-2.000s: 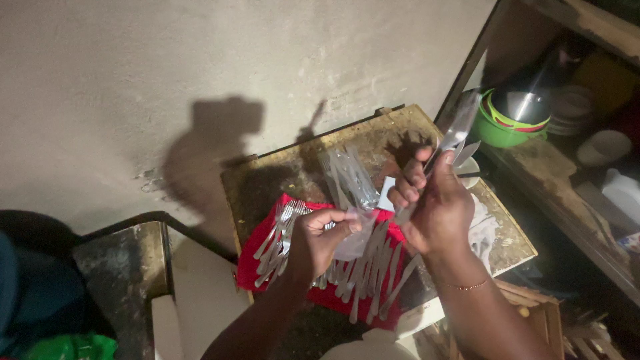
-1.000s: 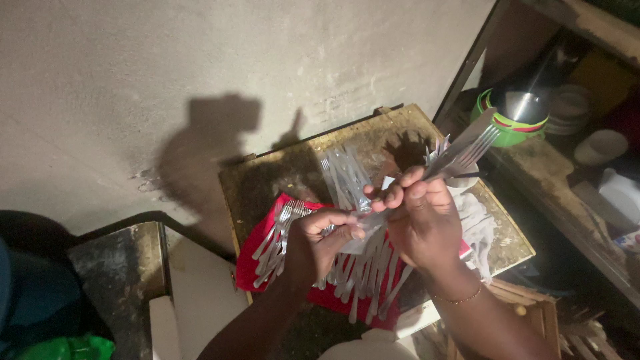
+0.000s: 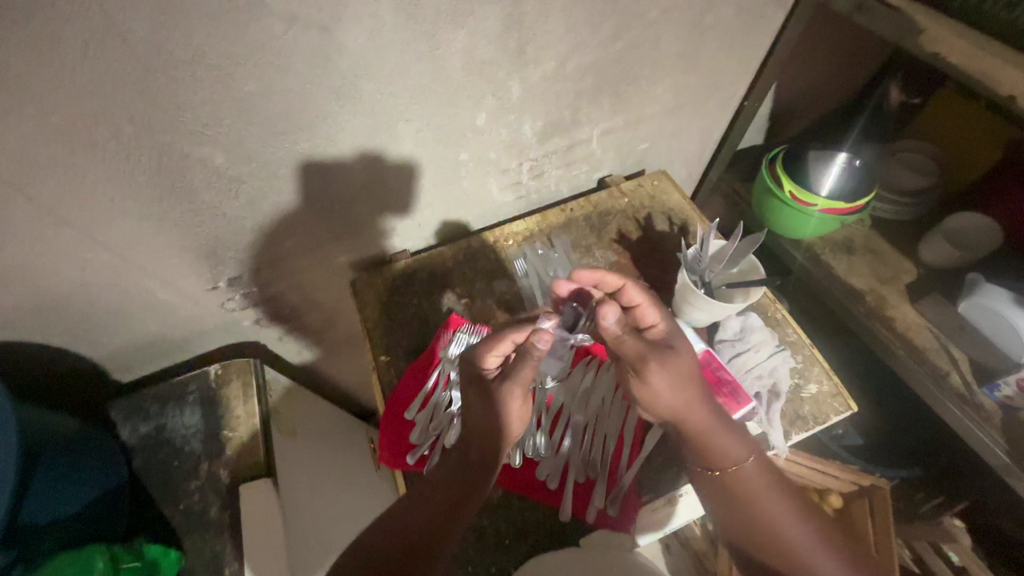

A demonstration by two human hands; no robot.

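My left hand (image 3: 508,372) pinches the edge of a clear plastic sleeve (image 3: 556,352) above the table. Beside it, my right hand (image 3: 648,344) has its fingertips on the shiny metal ends of cutlery at the sleeve's mouth; which pieces they are cannot be told. Below, forks (image 3: 440,400) and a row of knives (image 3: 588,440) lie on a red cloth (image 3: 404,408). Behind my hands lies sleeved cutlery (image 3: 540,268). A white cup (image 3: 708,304) at the right holds upright knives and a fork.
A grey rag (image 3: 752,360) and a pink-and-white box (image 3: 720,376) lie on the worn wooden table (image 3: 664,200), near the cup. Nested bowls (image 3: 800,208) stand on a shelf at the right. A wooden crate (image 3: 872,512) is at the lower right, the wall behind.
My right hand has come down and left to my left hand. The fork and knife it held upright now point down toward the sleeve. The cup of knives has come into full view.
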